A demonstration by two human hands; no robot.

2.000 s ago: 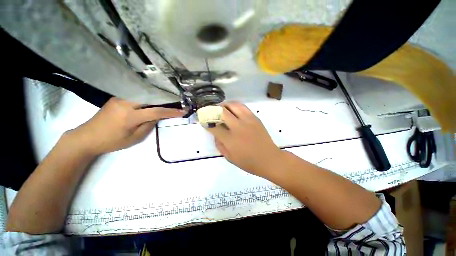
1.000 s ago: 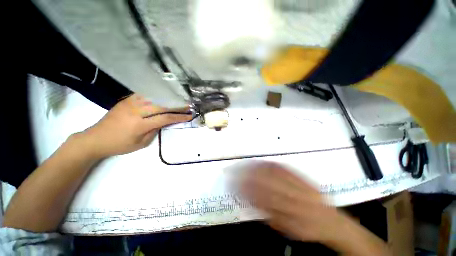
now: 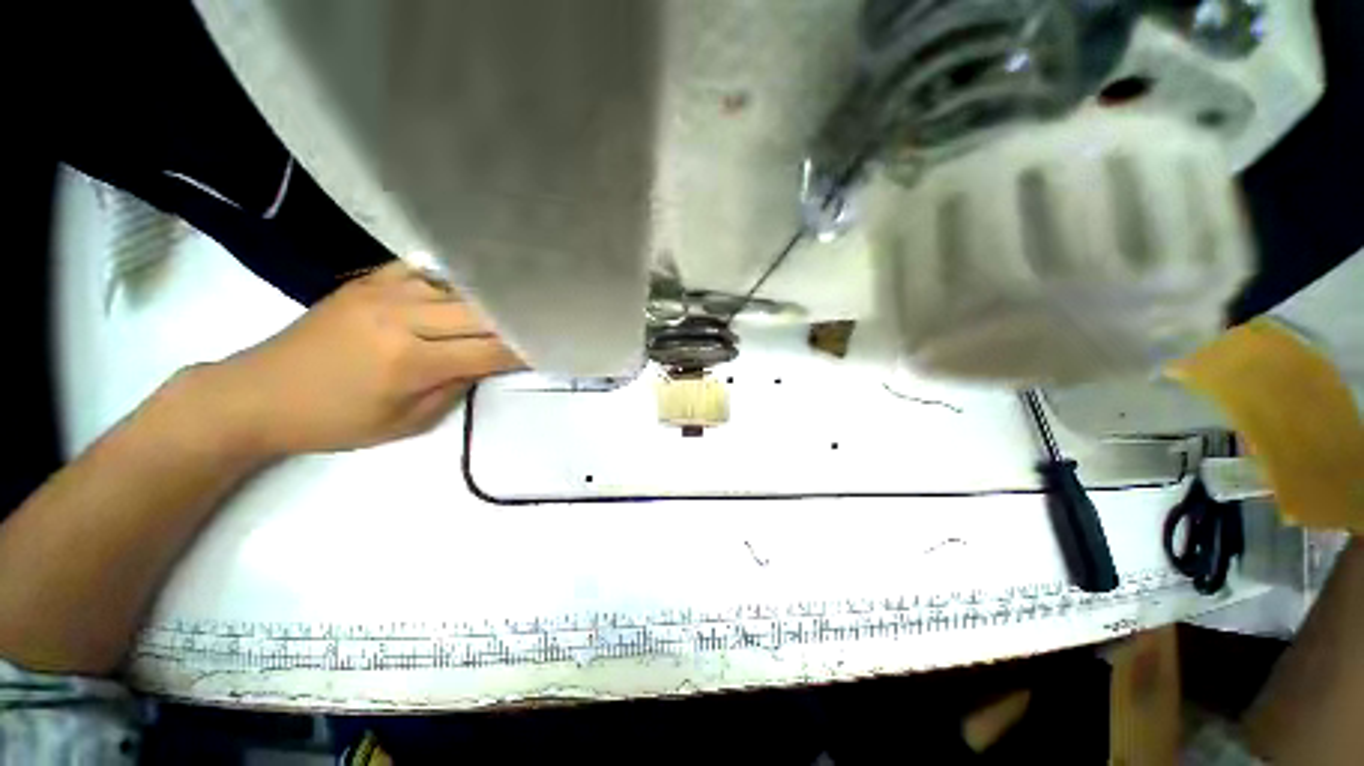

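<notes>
My left hand point(image 3: 382, 359) is at the left of the needle area, fingers together at the edge of the black cloth point(image 3: 247, 247). Its fingertips go behind the off-white machine head point(image 3: 524, 180). The cloth runs from behind the hand to the upper left. The metal presser foot area point(image 3: 693, 341) shows under the head, with the cream ribbed block point(image 3: 693, 401) just in front of it. A large pale ribbed knob point(image 3: 1062, 262) is close to the camera. Only part of my right forearm shows at the lower right edge; the hand is out of the picture.
A black-handled screwdriver point(image 3: 1080, 524) and black scissors point(image 3: 1204, 536) lie on the right of the white bed. A small brown square point(image 3: 832, 337) is behind the block. The yellow-orange strip point(image 3: 1286, 419) hangs at the right. Ruler marks point(image 3: 598, 641) line the front edge.
My right hand has left the cream block and gone out at the right. My left hand has stayed nearly in place. The view has moved closer to the machine head, which covers more.
</notes>
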